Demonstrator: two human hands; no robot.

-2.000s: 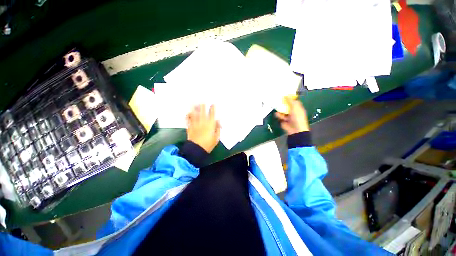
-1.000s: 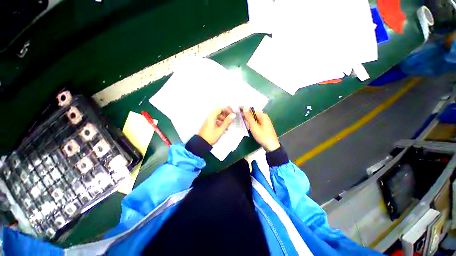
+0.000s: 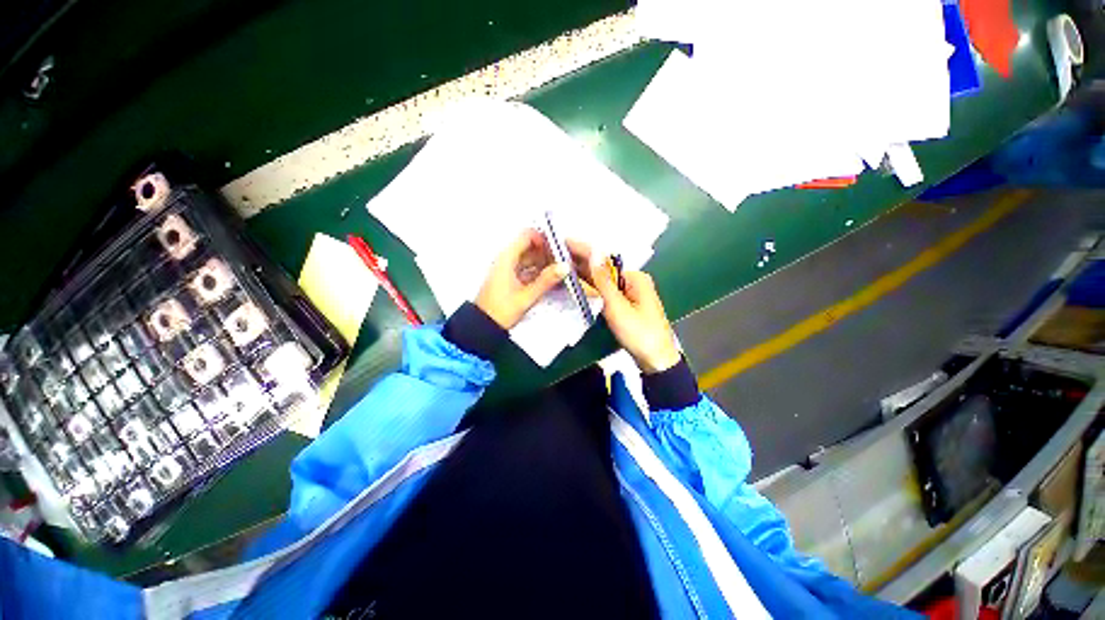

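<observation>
My left hand (image 3: 519, 281) and my right hand (image 3: 628, 309) are close together over white sheets (image 3: 473, 170) on the green bench. Between them they hold a slim, flat item (image 3: 567, 269), pale with a dark edge, seen nearly edge-on; it is too small to name surely. A small dark thing (image 3: 617, 269), perhaps a pen, also shows at my right fingers. A red pen (image 3: 385, 281) lies left of the sheets, by a pale yellow paper (image 3: 336, 287).
Stacked clear and black trays (image 3: 182, 363) with pinkish-white parts stand at left. More white papers (image 3: 800, 97) lie at upper right, near a blue item (image 3: 961, 55), a red-orange sheet (image 3: 994, 34) and a tape roll (image 3: 1066, 55). The bench's pale edge strip (image 3: 364, 145) runs behind.
Since two seconds ago both hands have come together around the slim item. The papers that lay under the right hand have moved to the upper right, and the red pen is uncovered.
</observation>
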